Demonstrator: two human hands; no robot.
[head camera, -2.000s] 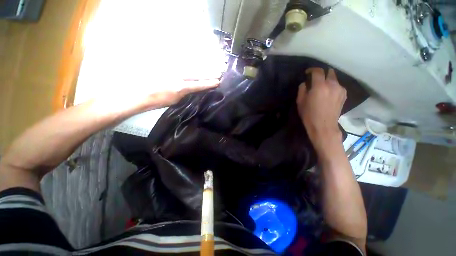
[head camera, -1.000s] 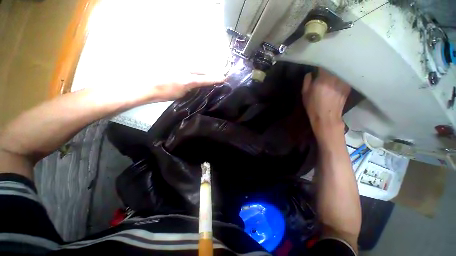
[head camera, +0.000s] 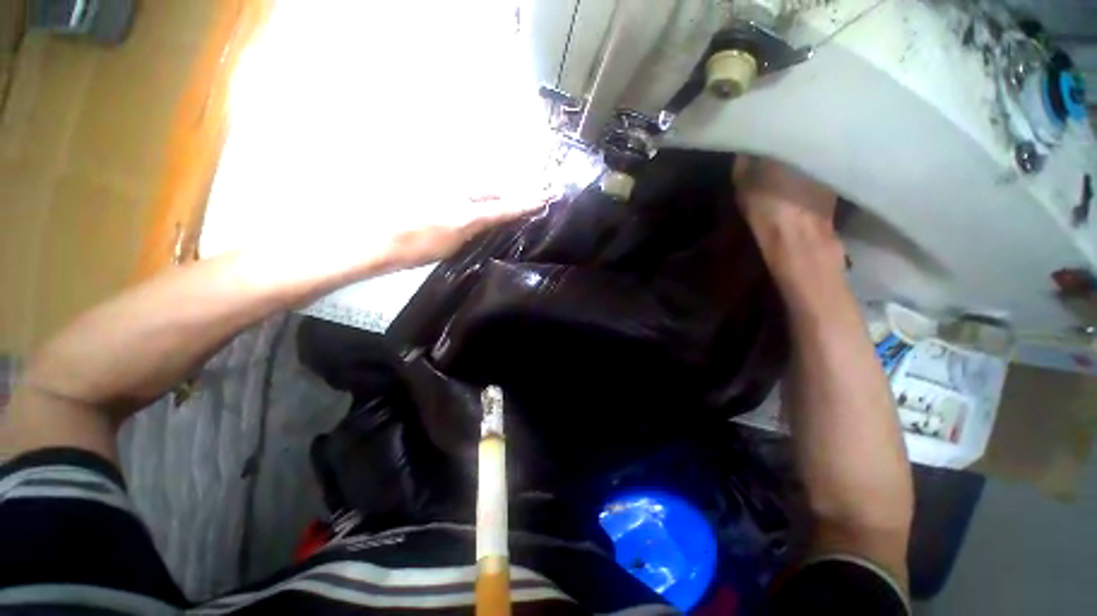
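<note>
A dark, glossy leather garment (head camera: 602, 313) lies bunched under the sewing machine head (head camera: 674, 72) and hangs toward my lap. My left hand (head camera: 481, 223) lies on its left edge beside the brightly lit presser foot area (head camera: 575, 169); glare washes out the fingers. My right hand (head camera: 782, 190) is on the garment's right part, partly behind the machine arm, with its fingertips hidden. Whether either hand grips the material cannot be told.
A white tray (head camera: 962, 415) with small items and blue-handled snips (head camera: 890, 350) lie at the right. A blue bowl-like thing (head camera: 662, 548) is below. A cigarette (head camera: 492, 505) sticks up at bottom centre. Grey quilted cloth (head camera: 199, 481) is at left, tan board (head camera: 108, 144) upper left.
My right hand has moved up and further behind the machine arm. The garment's folds have shifted up toward the presser foot. My left hand stays beside the foot.
</note>
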